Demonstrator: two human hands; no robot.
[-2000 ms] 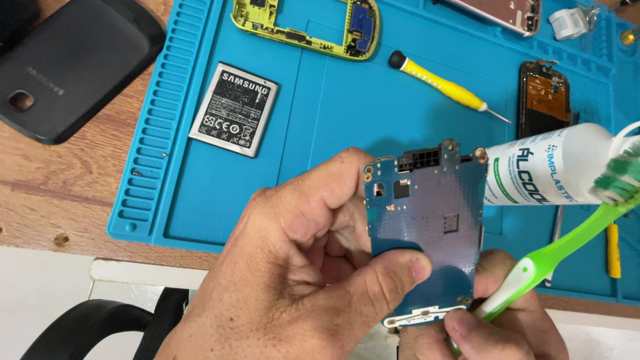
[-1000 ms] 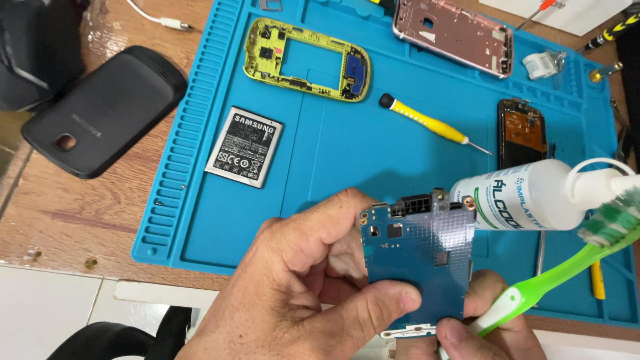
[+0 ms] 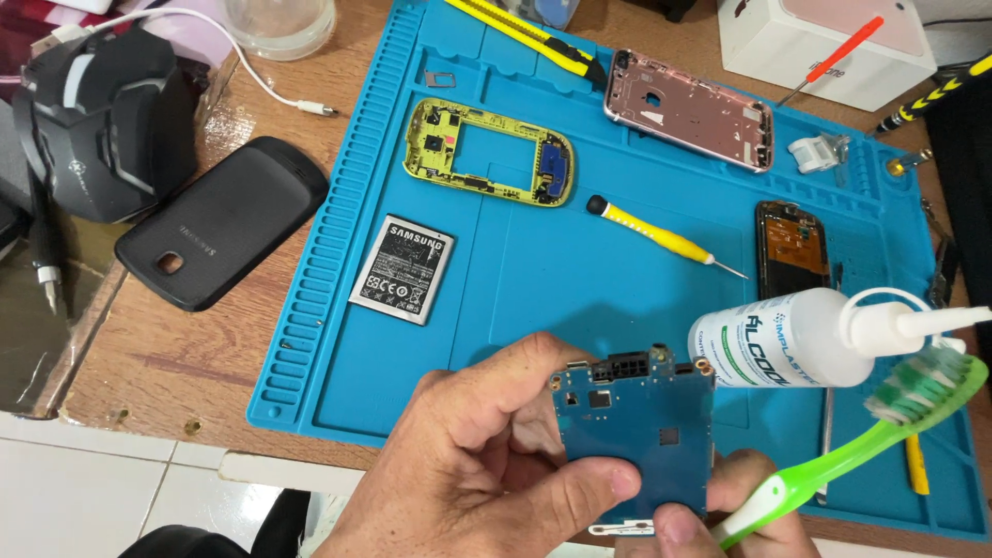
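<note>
A blue phone circuit board [image 3: 635,442] is held upright over the near edge of the blue silicone mat [image 3: 542,279]. My left hand [image 3: 496,457] grips its left side, thumb across the face. My right hand [image 3: 721,511] pinches the board's lower right corner and also holds a green and white toothbrush [image 3: 821,465], its bristles up at the right. Behind the brush, a white plastic alcohol bottle [image 3: 775,341] lies or leans with its nozzle to the right; its support is partly hidden. A phone battery [image 3: 403,267] lies on the mat, left of the board.
On the mat are a yellow phone mid-frame [image 3: 496,151], a yellow screwdriver [image 3: 659,232], a pink phone housing [image 3: 690,108], a dark phone display assembly [image 3: 792,248] and a yellow utility knife [image 3: 535,39]. A black back cover [image 3: 225,221] and computer mouse [image 3: 108,116] lie left. A white box [image 3: 829,46] stands behind.
The view has shifted and now takes in more of the table's far and left parts. Both hands keep their hold on the board and toothbrush.
</note>
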